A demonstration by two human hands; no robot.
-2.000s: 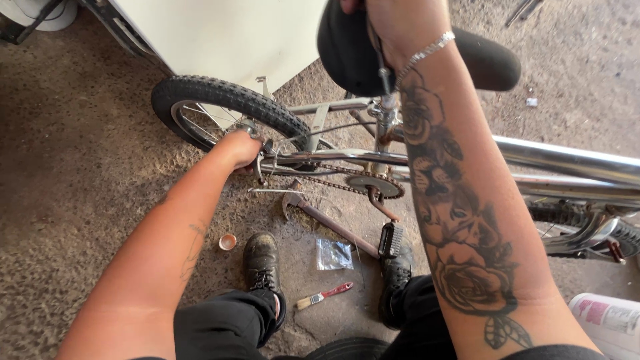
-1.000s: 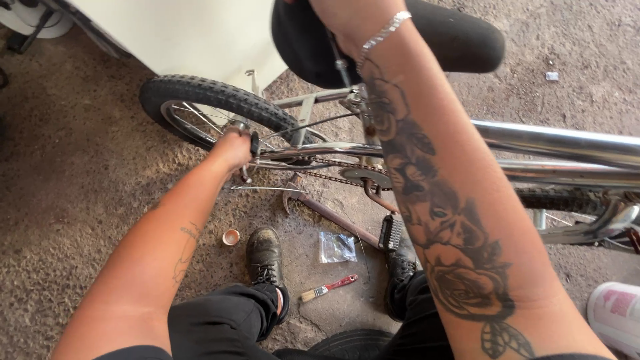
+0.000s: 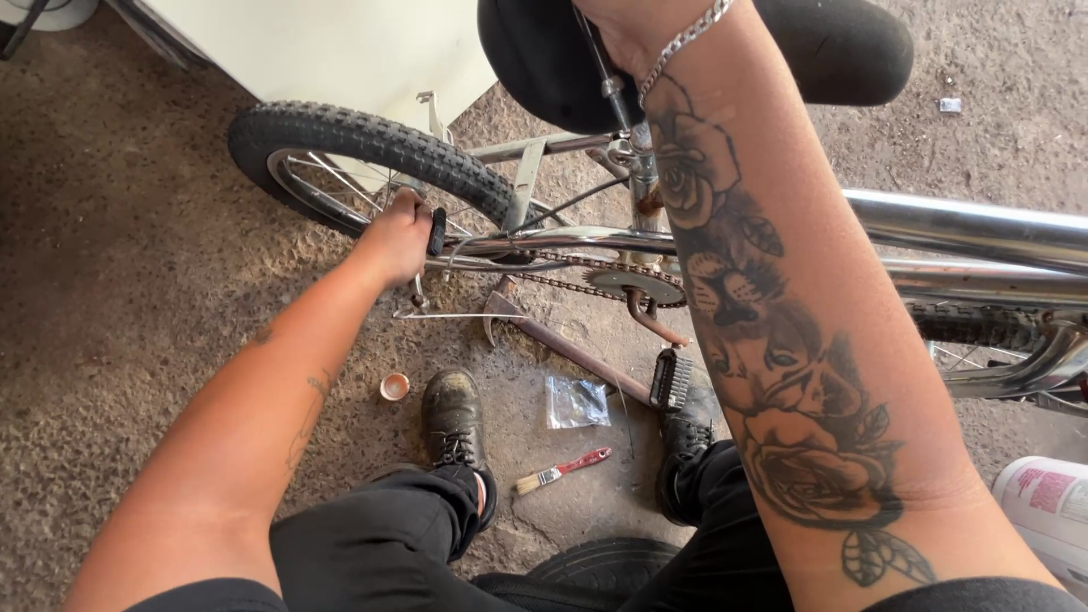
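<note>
My left hand [image 3: 403,236] is closed at the hub area of the bicycle's rear wheel, beside the knobby tire [image 3: 374,140]; what its fingers grip is hidden. Just below it a thin metal rod or arm sticks out. At the top edge my right hand [image 3: 608,30] lies against the black bicycle saddle [image 3: 527,59], its fingers mostly out of frame, so its hold is unclear. Between my forearms run the chrome frame tube [image 3: 569,240], the rusty chain [image 3: 561,260] and the chainring [image 3: 633,283]. The pedal [image 3: 671,380] is over my shoe.
On the concrete floor lie a hammer [image 3: 586,351], a clear plastic bag [image 3: 578,403], a paintbrush with a red handle [image 3: 563,471] and a small round cap [image 3: 394,387]. A white panel [image 3: 340,47] stands behind the wheel. A white container [image 3: 1050,510] is at the right edge.
My left hand stays at the rear wheel hub and my right hand stays by the saddle. Only the view has shifted a little.
</note>
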